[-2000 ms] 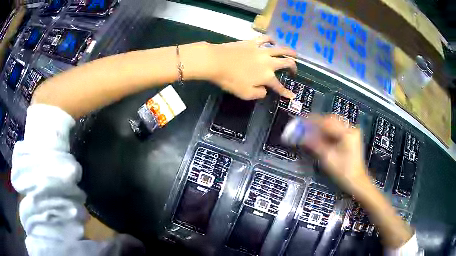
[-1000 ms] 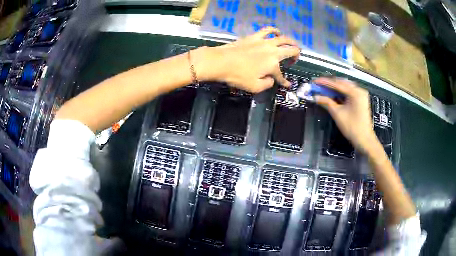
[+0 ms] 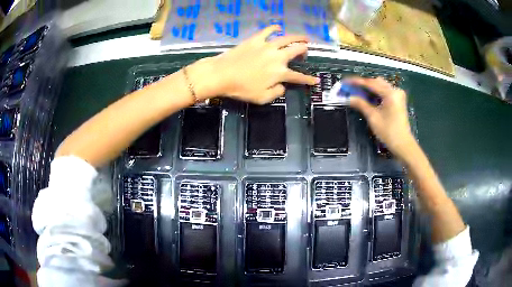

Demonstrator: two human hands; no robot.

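Note:
A clear blister tray (image 3: 237, 168) holds two rows of black keypad phones with dark screens. My left hand (image 3: 252, 70) reaches over the top row, its index fingertip on the keys of the fourth phone (image 3: 330, 132). It holds nothing that I can see. My right hand (image 3: 387, 109) pinches a small blue-and-white rubbing piece (image 3: 349, 89) at that phone's lower keys, just above the screen. The hands hide the upper keys of several top-row phones. The lower row, such as the middle phone (image 3: 265, 241), shows fully.
A sheet with blue print (image 3: 224, 28) lies beyond the pale bench edge (image 3: 112, 50), with a wood-coloured board (image 3: 415, 42) and a translucent container (image 3: 359, 12). Stacked clear trays (image 3: 33, 151) with blue-printed phones stand at the left.
The view has shifted right along the tray. Both hands have passed from the second top-row phone to the third, then the fourth. The white-and-orange block no longer shows.

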